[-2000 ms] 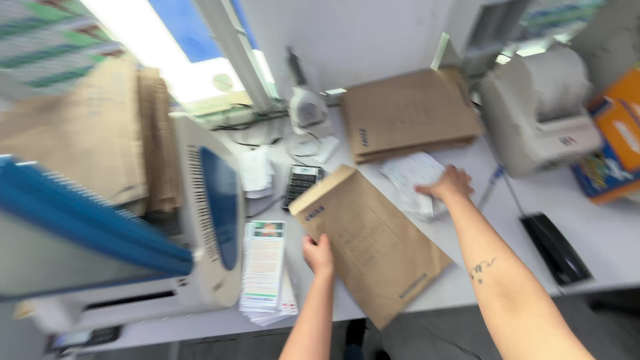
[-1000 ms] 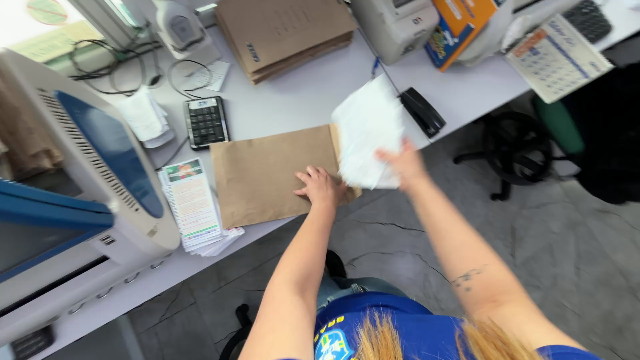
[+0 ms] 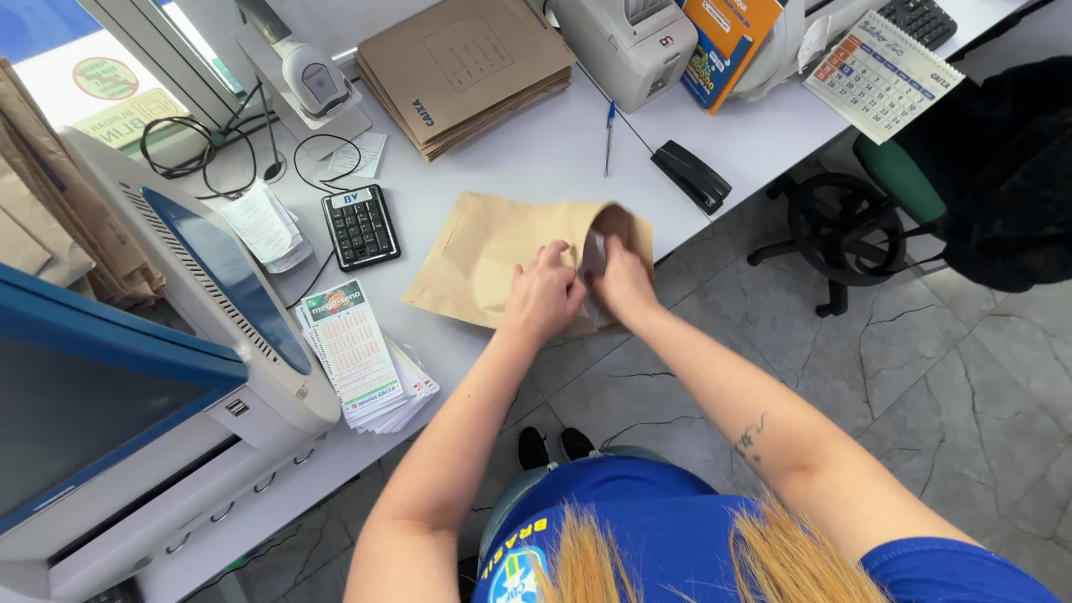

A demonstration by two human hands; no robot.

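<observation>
A brown paper envelope (image 3: 477,251) lies near the desk's front edge, its mouth bulging apart on the right. My left hand (image 3: 548,289) grips the envelope's upper layer beside the mouth. My right hand (image 3: 621,280) reaches into the mouth, its fingertips partly hidden, touching white papers (image 3: 593,260) that show only as a strip inside. A stack of brown envelopes (image 3: 469,67) lies farther back. To the left of the envelope in hand are a black numeric keypad (image 3: 362,226) and a pile of printed lottery slips (image 3: 356,352).
A terminal (image 3: 209,276) stands on the left, with folded receipts (image 3: 266,224) beside it. Behind are a barcode scanner (image 3: 314,79), cables and a printer (image 3: 628,50). A pen (image 3: 610,138) and black stapler (image 3: 691,176) lie right of centre. A desk calendar (image 3: 883,75) overhangs the desk edge near a chair (image 3: 900,180).
The white papers, outside the envelope one second ago, are now mostly inside it with my right hand. The envelope's mouth has been spread wider. The view has shifted since the oldest frame.
</observation>
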